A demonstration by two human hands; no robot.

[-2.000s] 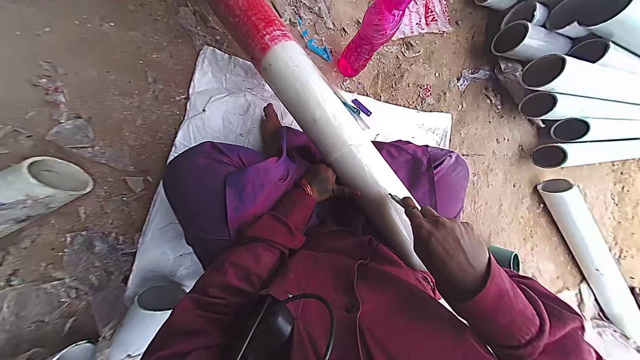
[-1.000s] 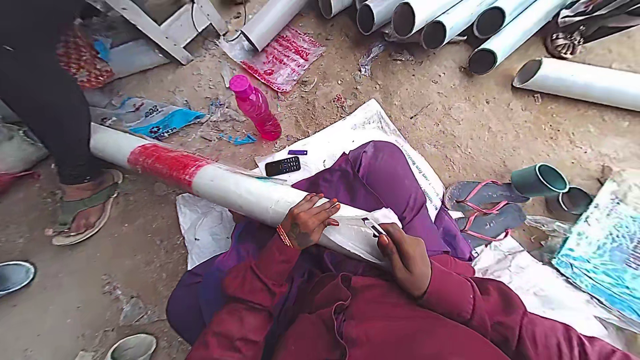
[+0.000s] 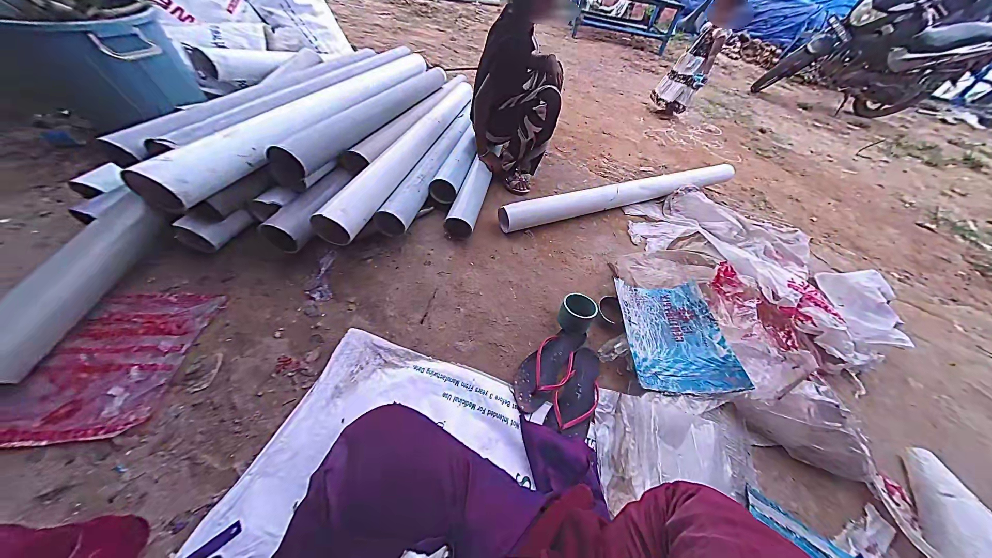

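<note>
Neither of my hands shows in the head view; they lie below the frame's edge. A maroon sleeve (image 3: pixel 666 523) is at the bottom right, and a piece of maroon cloth (image 3: pixel 74 536) is at the bottom left. My bent leg in purple cloth (image 3: pixel 403 480) rests on a white printed sheet (image 3: pixel 310 442). The pipe that lay across my lap is out of view. Beyond the sheet lie a pair of dark flip-flops with pink straps (image 3: pixel 554 381) and a short green ring of pipe (image 3: pixel 578 312).
Many white pipes (image 3: pixel 279 132) are piled at the upper left beside a blue tub (image 3: pixel 97 66). A person (image 3: pixel 515 93) squats behind them. One pipe (image 3: pixel 616 198) lies apart. Crumpled plastic sheets (image 3: pixel 775 310) cover ground at the right; a motorcycle (image 3: pixel 876 58) stands far off.
The view has swung up and to the right. My hands and the red-banded pipe across my lap, both seen one second ago, are out of frame, as are the pink bottle and the phone.
</note>
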